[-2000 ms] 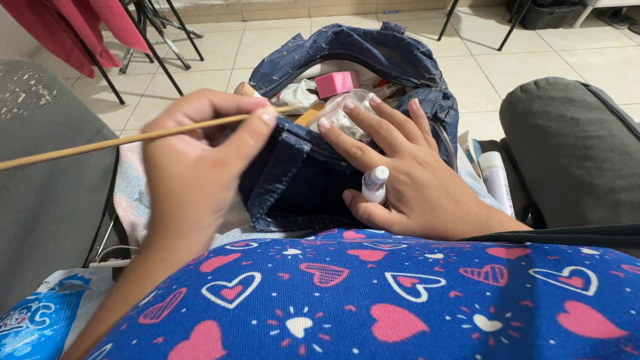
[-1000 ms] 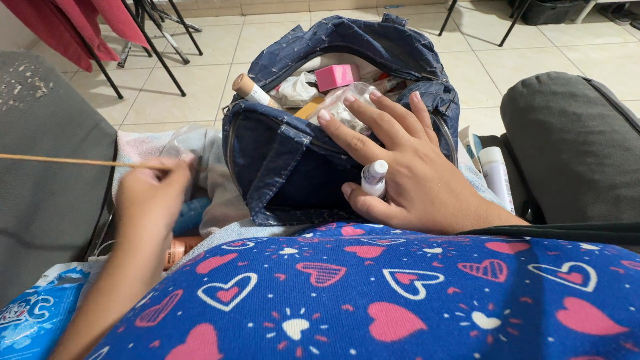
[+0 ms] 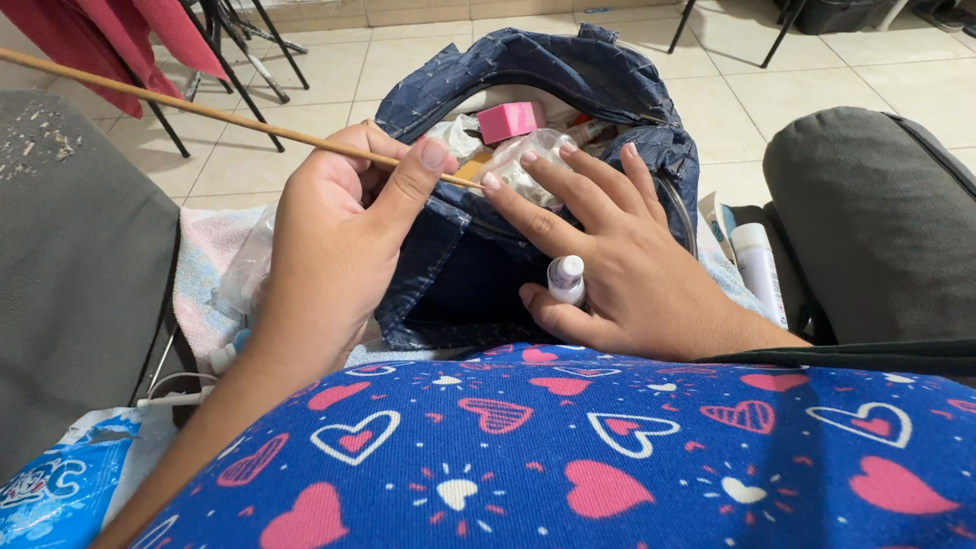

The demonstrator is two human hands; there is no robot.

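Note:
My left hand [image 3: 343,221] pinches a thin wooden stick [image 3: 229,118] between thumb and fingers. The stick's pointed tip meets the index fingernail of my right hand [image 3: 610,236], or lies very close to it. My right hand is palm down with its fingers spread over the front of a dark blue quilted bag [image 3: 526,69]. A small white bottle [image 3: 566,279] stands between its thumb and index finger, held there. Inside the unzipped bag are a pink block [image 3: 509,122], clear crumpled plastic [image 3: 526,164] and other small items.
Grey padded armrests stand at the left [image 3: 84,267] and right [image 3: 854,229]. A white tube [image 3: 759,271] leans beside the right one. A pale towel [image 3: 206,282] lies under the bag, and a blue-and-white packet [image 3: 69,473] is at the lower left. Metal chair legs stand on the tiles behind.
My left hand, with the stick, went down to the left of the bag a second ago and is now back at my right hand's fingertips. My right hand and the bottle have stayed about in place.

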